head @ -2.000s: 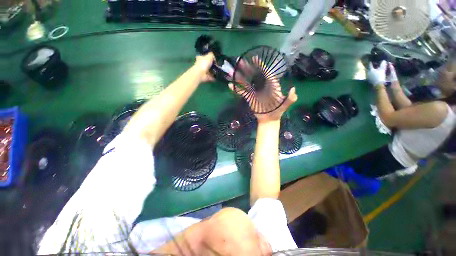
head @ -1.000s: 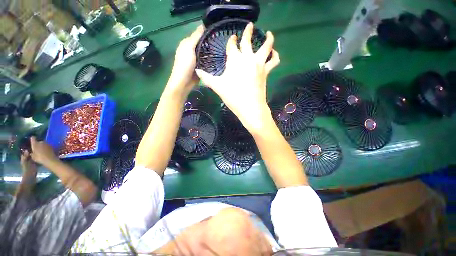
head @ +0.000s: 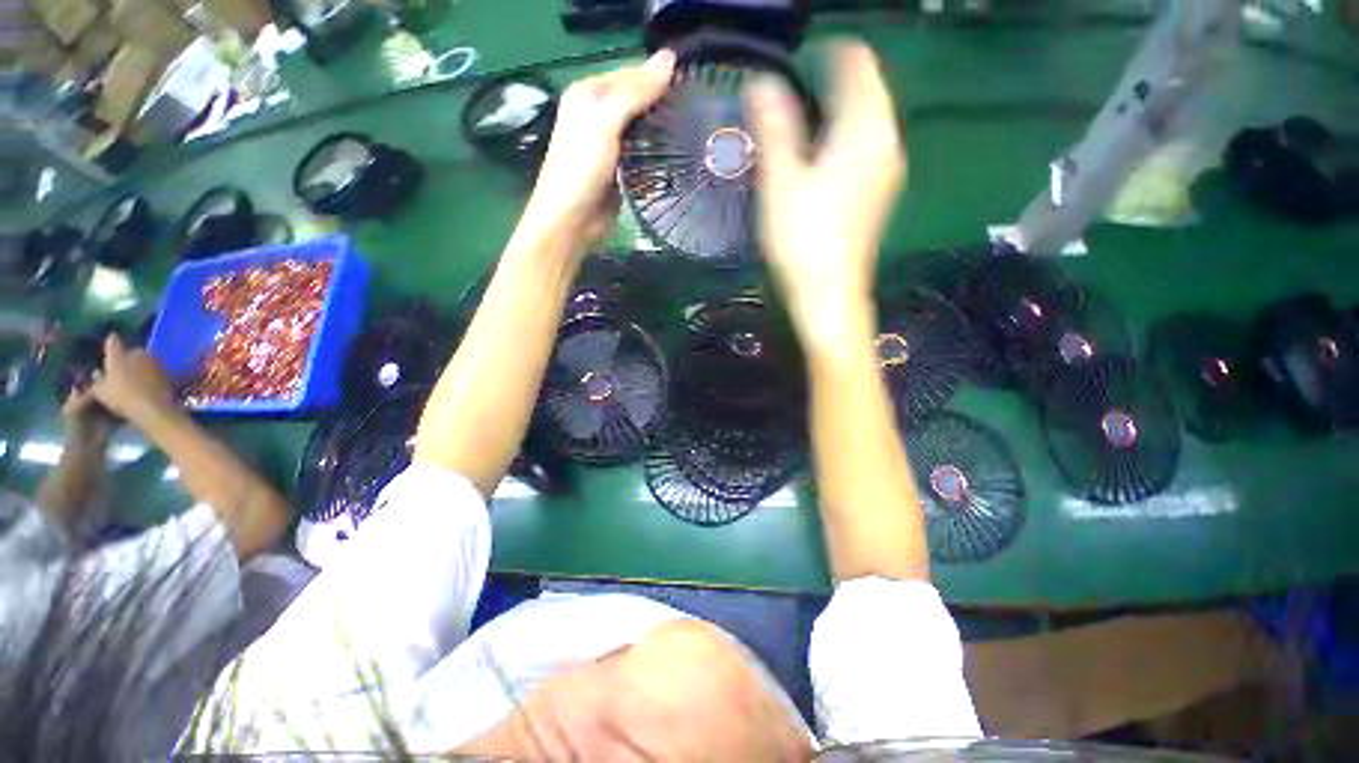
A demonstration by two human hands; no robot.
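Observation:
A fan unit [head: 689, 187] with its front grille on and its round badge showing is held upright at the top centre, its dark base at the far side. My left hand [head: 599, 142] grips the left rim of its cage. My right hand [head: 835, 179] is blurred, with fingers raised and apart, in front of the right side of the cage; whether it touches the cage is unclear. Loose front grilles [head: 1118, 429] lie overlapped on the green bench [head: 716, 555] below and to the right.
A blue parts bin [head: 340, 331] with small copper-red parts is at left, beside a co-worker's hands [head: 131, 380]. Several fan units [head: 358, 176] stand at far left. A slanted grey post [head: 1118, 142] rises at right. A brown carton [head: 1133, 671] is below the bench edge.
My right hand has lifted from across the grille and moved right, so the centre badge now shows. My left hand still holds the cage. The view has shifted slightly.

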